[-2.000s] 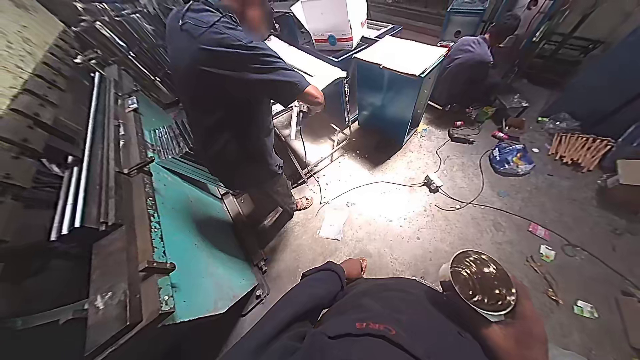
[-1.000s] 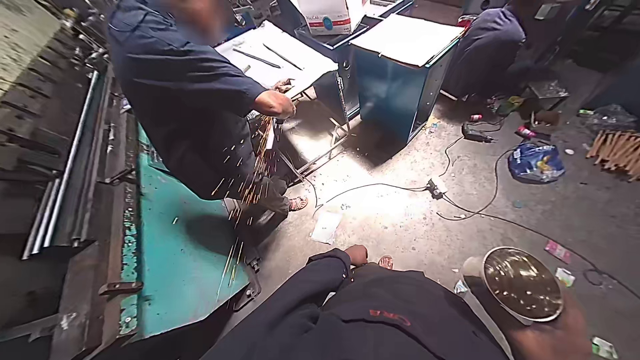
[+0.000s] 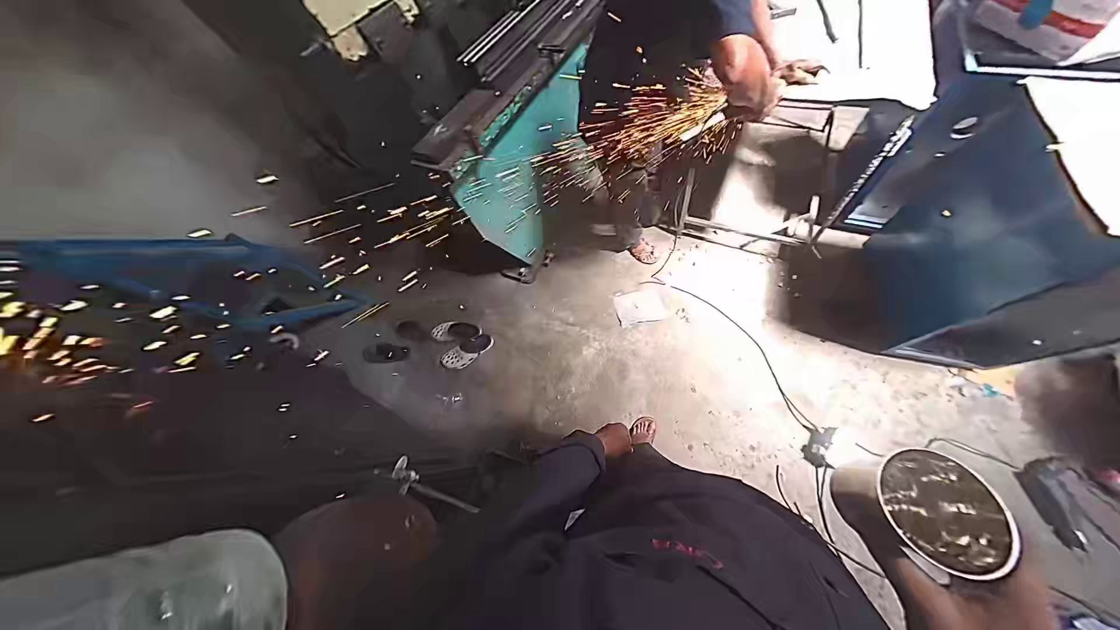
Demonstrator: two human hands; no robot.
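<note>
My right hand (image 3: 971, 599) is closed around a round metal can (image 3: 949, 514) at the lower right; the can is seen from above and its inside looks dark and shiny. My left hand (image 3: 615, 439) hangs near my body at lower centre, beside my sandalled foot (image 3: 643, 430); its fingers are too small to read. Ahead, a co-worker's hands (image 3: 751, 87) are over a metal frame stand (image 3: 752, 229), and a spray of orange sparks (image 3: 674, 118) flies left from them. The tool there is hidden.
A teal metal machine (image 3: 516, 197) stands left of the co-worker. Blue metal cabinets (image 3: 945, 219) are at the right. A black cable (image 3: 757, 350) runs over the floor to a socket block (image 3: 818, 446). Clogs (image 3: 459, 344) lie at centre left, near a blue metal frame (image 3: 201, 271).
The view has swung left, bringing the clogs and blue frame into sight. Sparks, absent two seconds ago, now spread much farther. The can stays in my right hand.
</note>
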